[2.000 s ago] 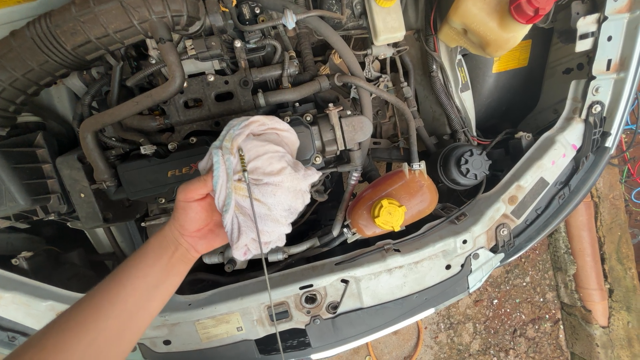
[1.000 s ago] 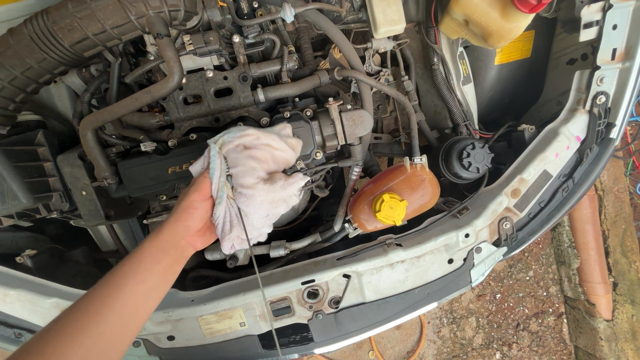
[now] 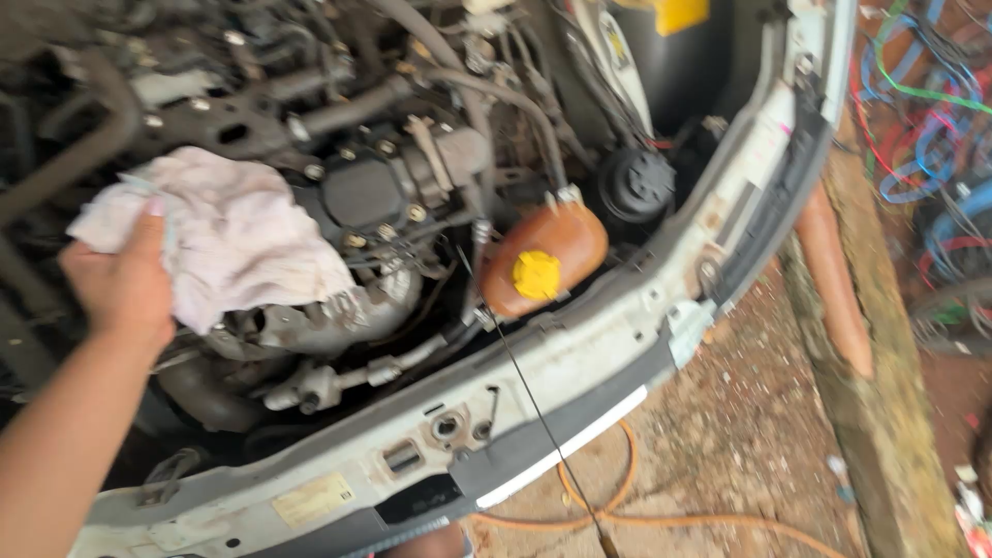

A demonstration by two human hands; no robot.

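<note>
My left hand (image 3: 124, 283) grips a crumpled pale pink cloth (image 3: 232, 240) over the left side of the car's engine (image 3: 364, 190), thumb on top. A thin dipstick (image 3: 527, 380) slants across the front body panel, clear of the cloth. Its tip lies beside the orange-brown coolant reservoir (image 3: 577, 232) with its yellow cap (image 3: 536, 275); a darker end shows at the bottom edge. My right hand is not in view, and whatever holds the dipstick's lower end is outside the frame.
The white front crossmember (image 3: 310, 457) curves along the bay. A black round cap (image 3: 637, 184) is right of the reservoir. On the ground lie an orange hose (image 3: 697, 519), a wooden beam (image 3: 891, 349) and tangled colored wires (image 3: 930, 132). Part of a person's skin (image 3: 426, 542) shows at the bottom.
The dipstick, earlier against the cloth in my left hand, is now apart from it, to the right. My left hand with the cloth has moved left over the engine.
</note>
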